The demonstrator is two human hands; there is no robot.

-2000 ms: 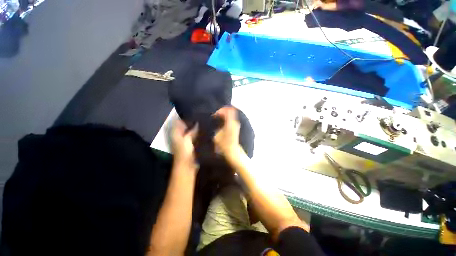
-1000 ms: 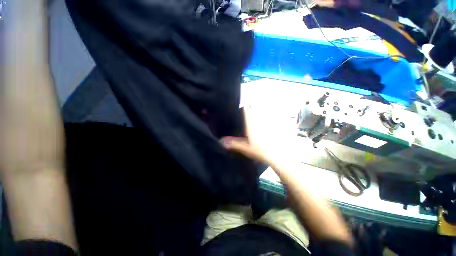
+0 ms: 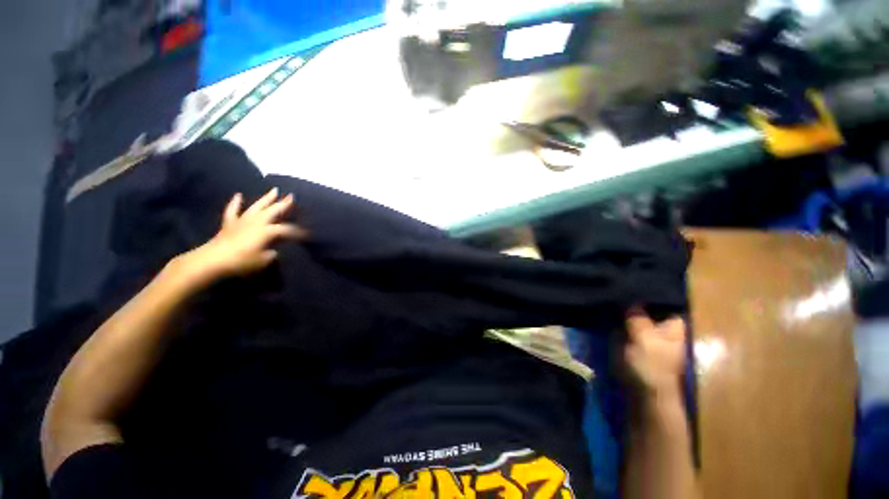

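Observation:
A black garment (image 3: 390, 253) is stretched across the lap, from the table's left end to beside the brown board. My left hand (image 3: 255, 232) lies on it at the left with fingers spread. My right hand (image 3: 655, 349) grips the garment's right end, next to the brown board. The sewing machine (image 3: 604, 58) is blurred at the top, its needle area unclear. The frame is blurred by motion.
The brown board (image 3: 775, 361) is at the right. Scissors (image 3: 558, 139) lie on the white table (image 3: 390, 156) near its green edge. The blue trough (image 3: 263, 34) is at the top left. A yellow-orange tray (image 3: 801, 132) is at the table's right end.
The view has turned to the right, bringing in the brown board. The garment, raised at the left before, is now spread low across the lap. My right hand has moved to its far right end.

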